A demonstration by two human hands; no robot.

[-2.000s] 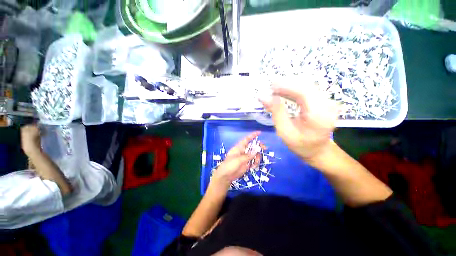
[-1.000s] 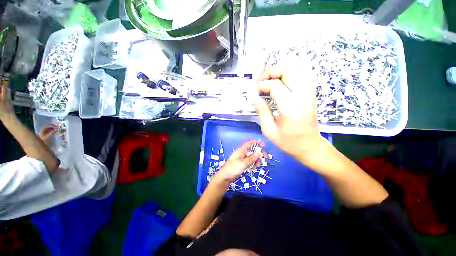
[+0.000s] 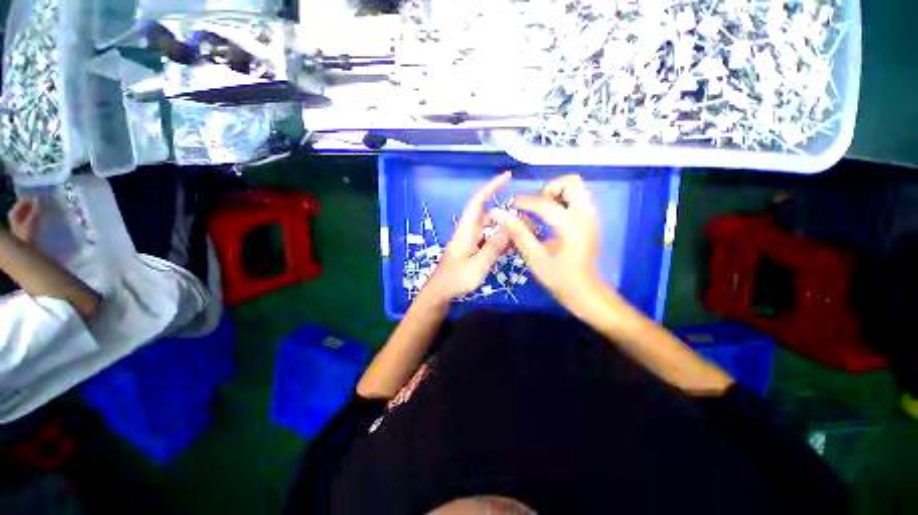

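Observation:
A blue tray (image 3: 624,241) lies at my lap, below the bench edge. Small white parts with thin stems (image 3: 418,264) lie loose in its left half. My left hand (image 3: 465,251) is over the tray, palm up, with a few white parts held at its fingers. My right hand (image 3: 564,236) meets it over the middle of the tray, fingertips at the same parts. Whether the right fingers grip a part is too blurred to tell. The bright metal fixture (image 3: 403,86) is at the bench edge beyond the hands.
A large clear bin (image 3: 785,159) heaped with stemmed parts stands at the bench's right. Clear boxes (image 3: 113,121) and a crumpled clear bag (image 3: 216,131) are left of the fixture. Red stools (image 3: 267,246) stand on both sides. A person's arm (image 3: 50,277) shows at the far left.
My right hand has come down from the fixture to my left hand over the tray. The view has tilted lower, so the steel bowl is out of the picture.

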